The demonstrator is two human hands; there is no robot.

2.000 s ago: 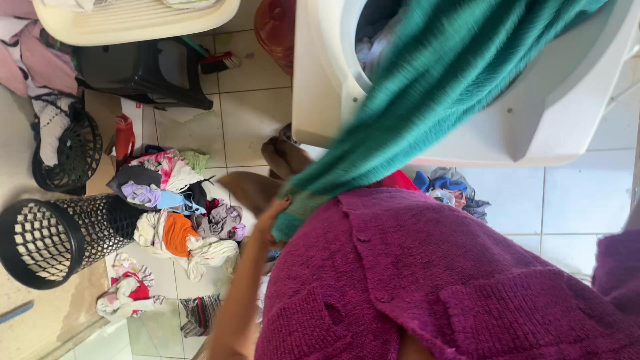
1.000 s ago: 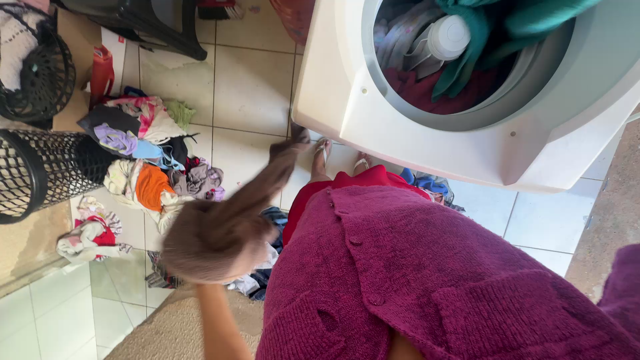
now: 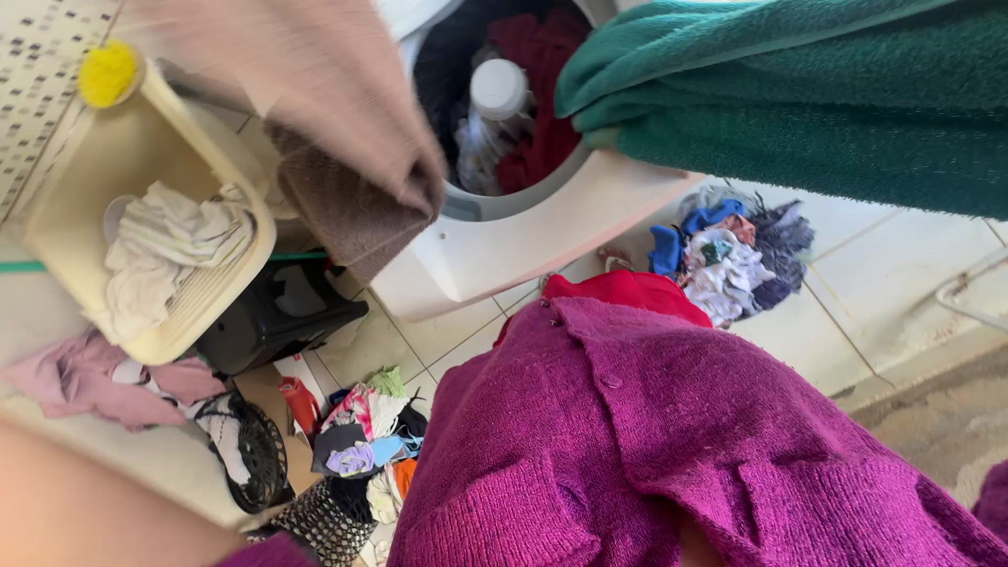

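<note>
A green towel [image 3: 787, 102] stretches across the upper right, bunched at its left end beside the washing machine's opening. Fingertips of my right hand [image 3: 605, 138] show under that bunched end, closed on it; the towel hides the rest. My left forearm crosses the lower left corner, blurred, and its hand is outside the frame. A brown cloth [image 3: 354, 150], blurred, hangs over the left part of the white top-loading washing machine [image 3: 504, 256]; what holds it is hidden. Dark red cloth [image 3: 543, 102] and other laundry lie in the drum around the white-capped agitator [image 3: 499, 90].
At left, a cream washboard basin [image 3: 228, 157] holds white cloths, with a yellow scrub brush [image 3: 109, 75] at its rim. Below are a black plastic stool [image 3: 276, 311], clothes piles [image 3: 370, 429] and a black basket [image 3: 323, 524]. Another pile [image 3: 724, 260] lies right of my feet.
The green towel, partly in the drum a second ago, now spans the upper right outside it. The brown cloth has moved from beside my body up to the machine. The view has shifted, showing the basin.
</note>
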